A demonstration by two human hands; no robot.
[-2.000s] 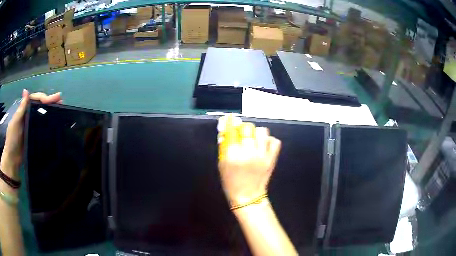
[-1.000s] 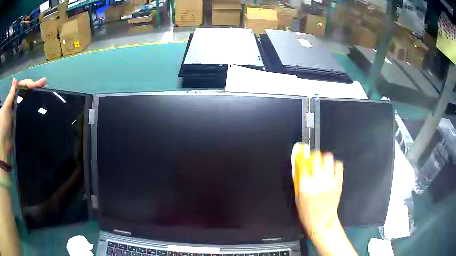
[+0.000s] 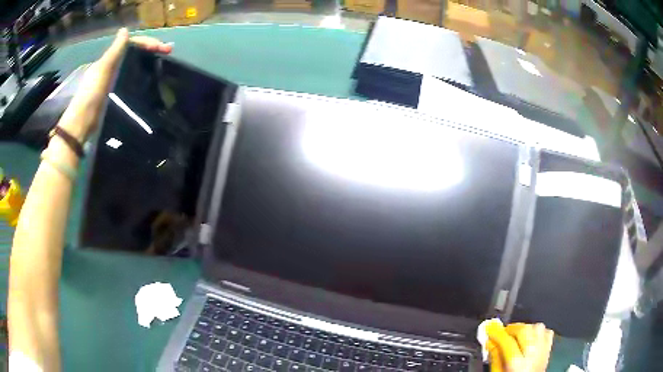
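Note:
The triple-screen laptop stands open, its centre display [image 3: 363, 218] tilted back and showing a bright light reflection. The glossy left side screen [image 3: 156, 160] is gripped at its upper left edge by my left hand [image 3: 109, 80]. The right side screen [image 3: 571, 254] stands hinged at the other side. My right hand [image 3: 520, 349], with yellow-orange finger cots, is at the bottom right corner of the centre display, near the lower hinge, and is cut off by the lower edge. It holds a small white wiping cloth [image 3: 488, 336]. The keyboard [image 3: 291, 349] shows below.
A crumpled white tissue [image 3: 158, 304] lies on the green mat [image 3: 102, 290] left of the keyboard. Flat slabs [image 3: 414, 54] and a white sheet [image 3: 465, 105] lie behind the laptop. A yellow object [image 3: 10, 200] shows at the left edge. Clear plastic [image 3: 605, 349] lies right.
My right hand has moved down from the right hinge strip to the lower right corner. The view has tilted and shifted down, showing more keyboard. My left hand still grips the left screen's edge.

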